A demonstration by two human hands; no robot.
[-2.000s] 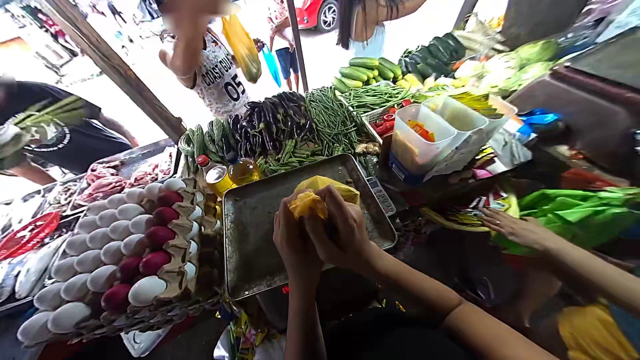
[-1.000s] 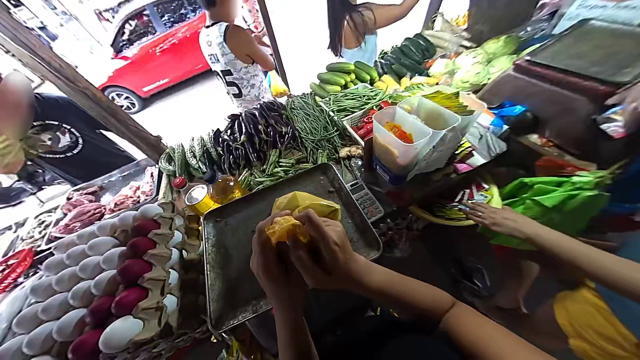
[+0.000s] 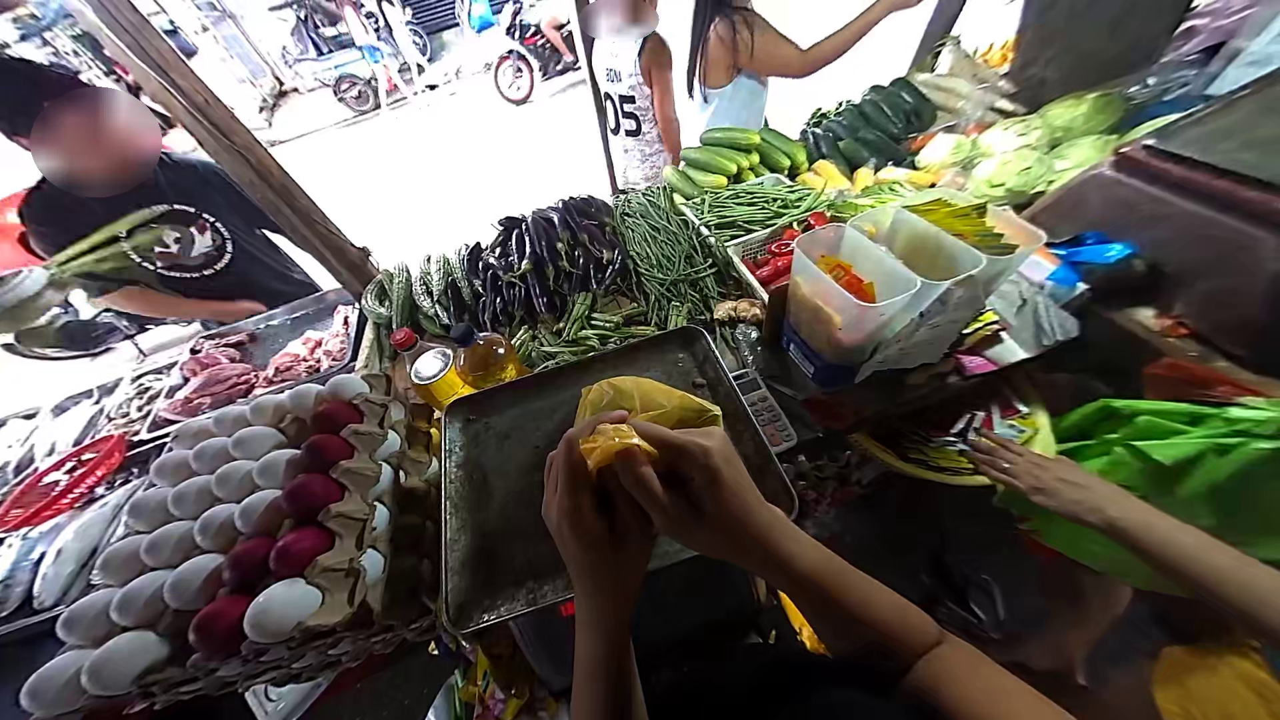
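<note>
A yellow plastic bag is between my hands, above a worn metal tray. My left hand grips the gathered top of the bag from the left. From the right, my right hand pinches the same gathered part, its fingers touching those of my left hand. The rounded body of the bag lies just beyond my fingers; what it contains cannot be told. A calculator rests against the tray's right edge, and bottles of yellow oil stand behind its far left corner.
Stacked egg trays stand left of the metal tray. Eggplants and long beans lie beyond it. Plastic containers stand at the right, near another person's hand over a yellow-rimmed basket. A wooden post slants at the left.
Both hands keep hold of the yellow bag over the tray. The red car seen outside earlier is out of view. A person in a black shirt at the left now shows more fully.
</note>
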